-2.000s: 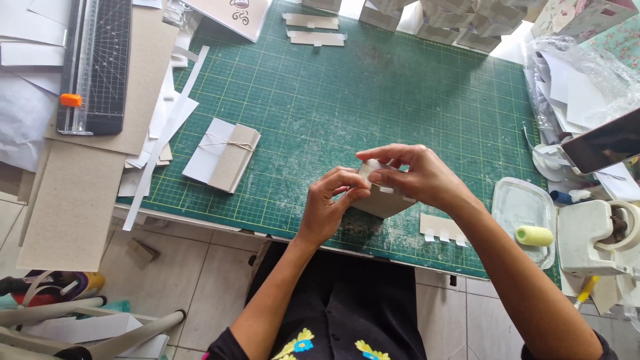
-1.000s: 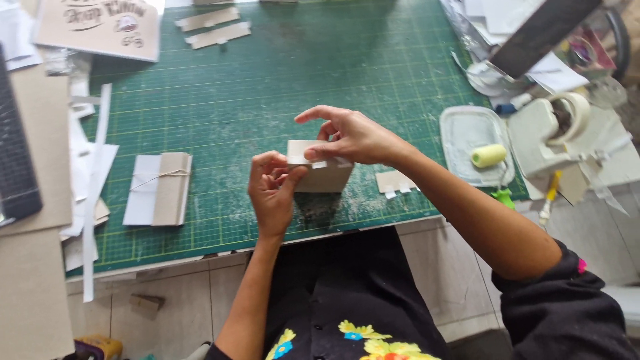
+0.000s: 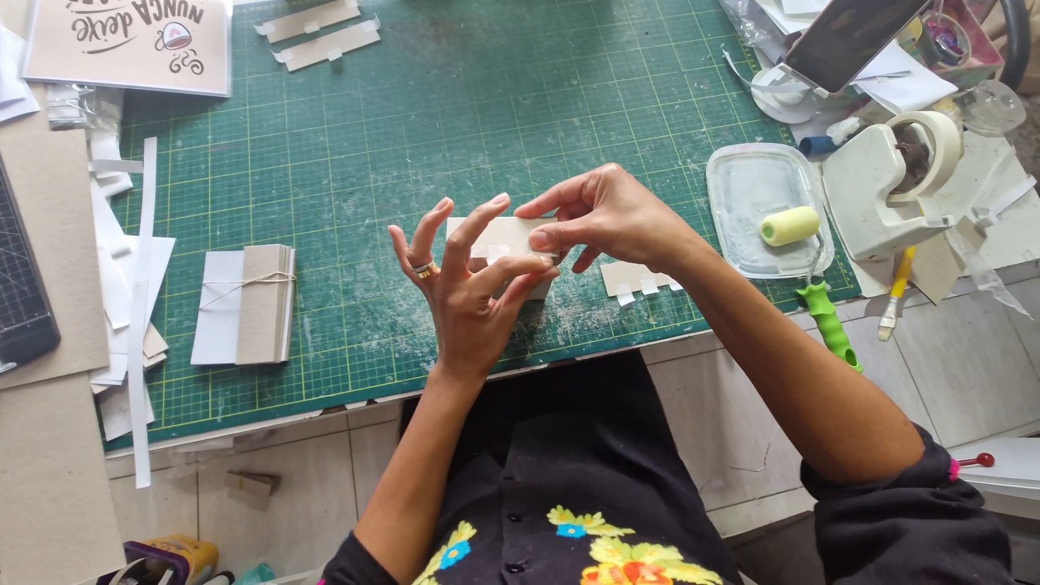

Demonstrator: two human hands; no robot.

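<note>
A small greyish cardboard box stands near the front edge of the green cutting mat, with white tape on its near upper edge. My left hand is at its near side, thumb and index finger pinched at the right corner, the other fingers spread upward. My right hand holds the box's top right edge between thumb and fingers. Just right of it lies a cardboard strip with white tape tabs. My hands hide part of the box's front.
Cardboard pieces tied with string lie left. At the right are a plastic tray with a yellow foam roller, a white tape dispenser, a brush and a phone. Two taped strips lie at the back.
My left hand's fingers have spread upward since one second ago, and my right index finger has come down to the box. The view has shifted.
</note>
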